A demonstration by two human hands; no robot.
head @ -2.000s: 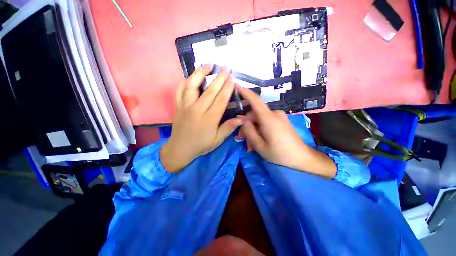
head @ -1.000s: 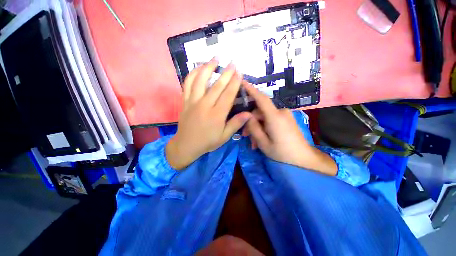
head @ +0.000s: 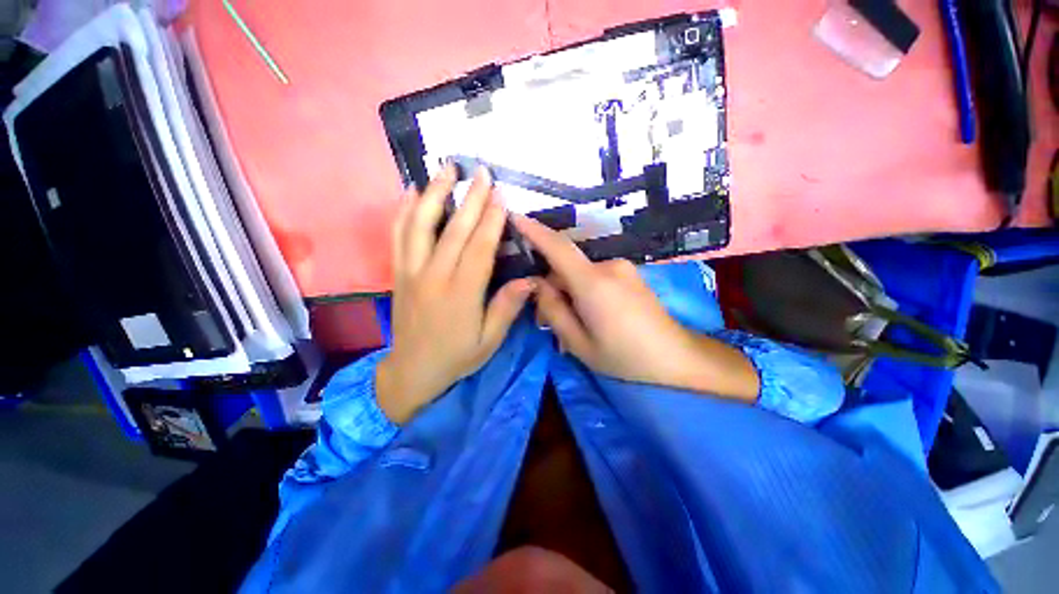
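Note:
The opened tablet point(head: 557, 128) lies tilted on the red-pink mat, its near edge at the mat's front edge. Its inside is silver-white with black edges. A dark flex cable point(head: 595, 192) runs slantwise across it to black tape at the right. My left hand point(head: 447, 273) rests on the tablet's near left part, fingertips at the cable's left end, fingers slightly apart. My right hand point(head: 616, 308) is at the near edge, closed on thin tweezers point(head: 523, 241), mostly hidden by the fingers. The tweezers' tips cannot be made out.
Stacked black slabs point(head: 110, 209) between white sheets stand at the left. A thin green stick point(head: 258, 44) lies at the back left. A pinkish film point(head: 854, 44) with a black pad point(head: 888, 21), a blue pen point(head: 959, 75) and a thick black tool point(head: 999, 104) lie at the right.
Both hands have moved slightly left in the view. My left fingers have shifted left on the tablet, showing more of the flex cable. The tablet also sits a little further left in view.

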